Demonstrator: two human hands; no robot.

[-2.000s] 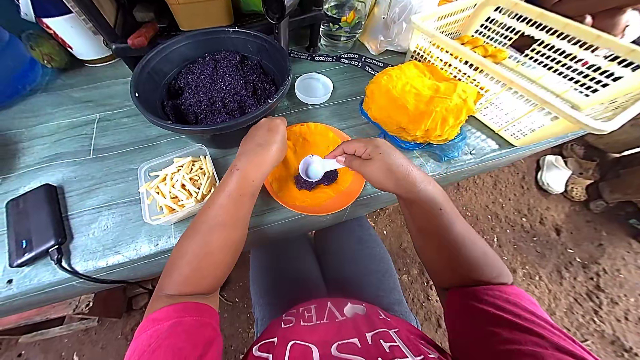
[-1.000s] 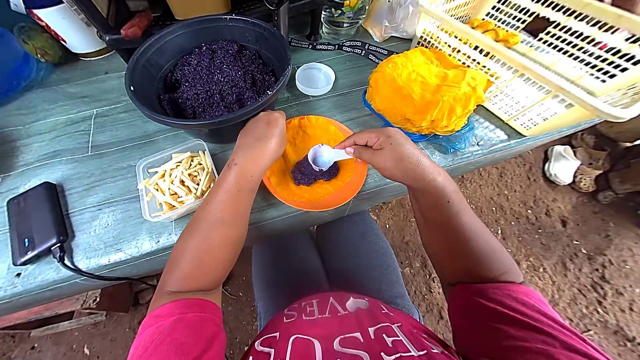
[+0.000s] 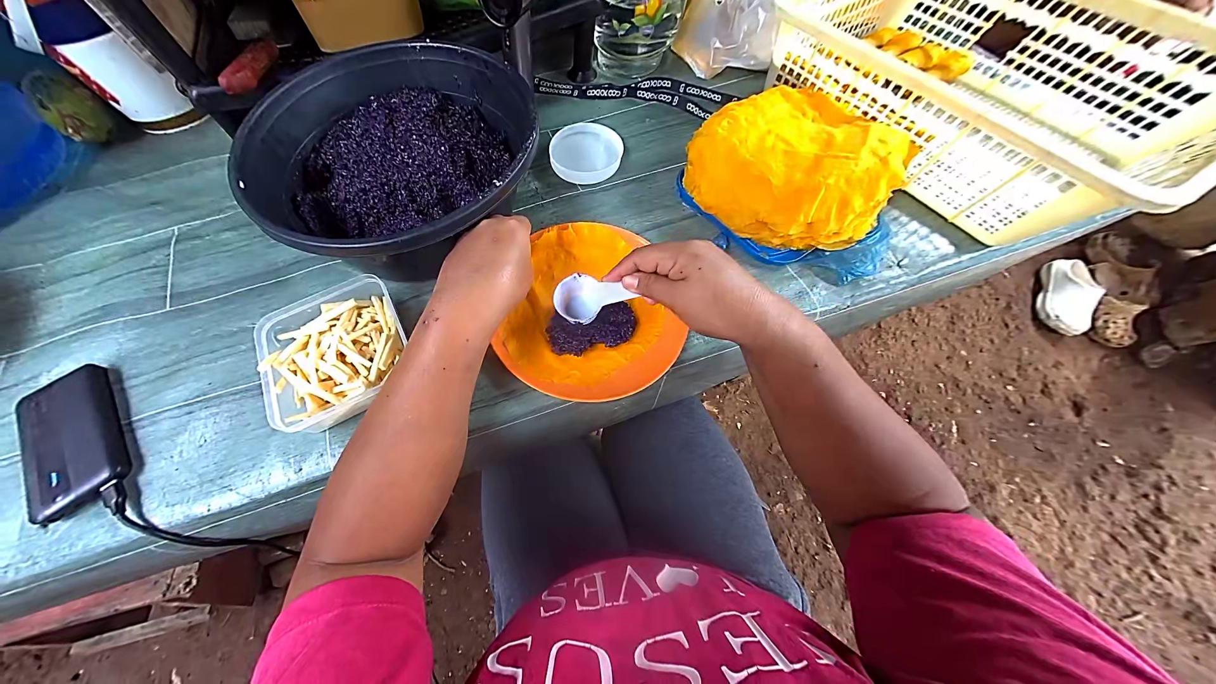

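Observation:
An orange plate carries flattened orange dough with dark purple filling on it. My right hand grips the handle of a white plastic scoop, its bowl just over the filling. At the plate's upper left rim is my left hand, curled, with its fingertips hidden; whether it grips the rim cannot be told. Behind it stands a black basin of purple grainy filling. A large mound of orange dough rests on blue plastic to the right.
Pale cut strips fill a clear plastic container at left, near a black power bank with a cable. A round translucent lid lies beyond the plate. At the back right is a cream plastic crate holding orange pieces.
The scoop has shifted slightly over the filling, still in my right hand. The purple filling looks more spread than two seconds ago. My left hand stays by the rim.

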